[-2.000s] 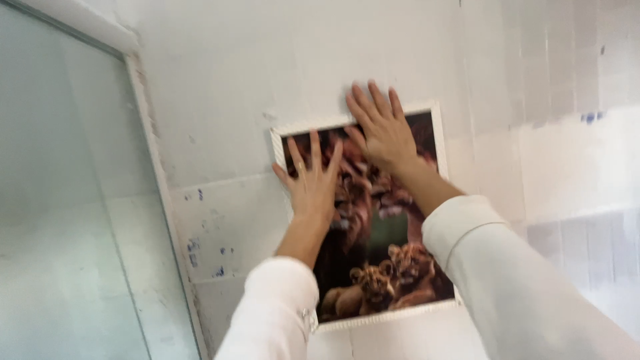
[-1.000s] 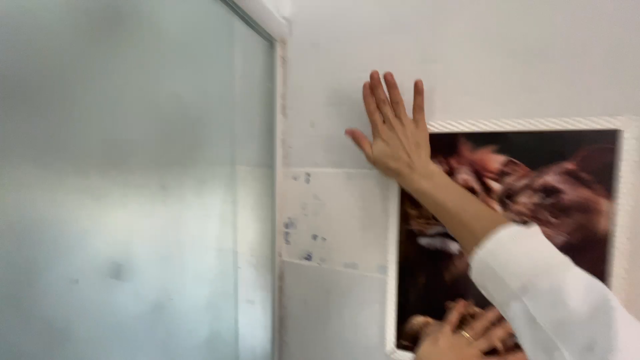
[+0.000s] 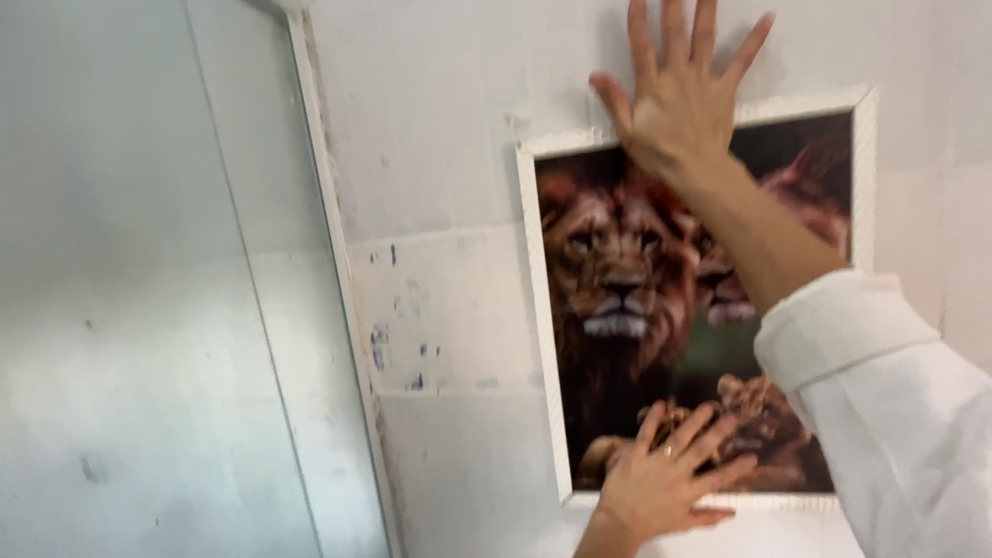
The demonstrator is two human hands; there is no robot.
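Note:
A picture of lions and cubs (image 3: 620,287) in a white textured frame (image 3: 546,341) is against a pale wall, slightly tilted in view. My right hand (image 3: 678,108), fingers spread, lies over the frame's top edge, with its fingertips on or close to the wall above. Lower down, my left hand (image 3: 670,477) is spread over the bottom edge and the cubs, a ring on one finger. Neither hand grasps anything. My right forearm and white sleeve hide part of the picture's right side.
To the left is a large frosted glass panel (image 3: 155,310) with a pale metal edge frame (image 3: 333,225). Between it and the picture, the wall (image 3: 457,310) shows panel seams and blue marks.
My left hand has moved from the picture's upper left, where it was two seconds ago, to its bottom edge. The right hand stays near the top edge. The view has shifted.

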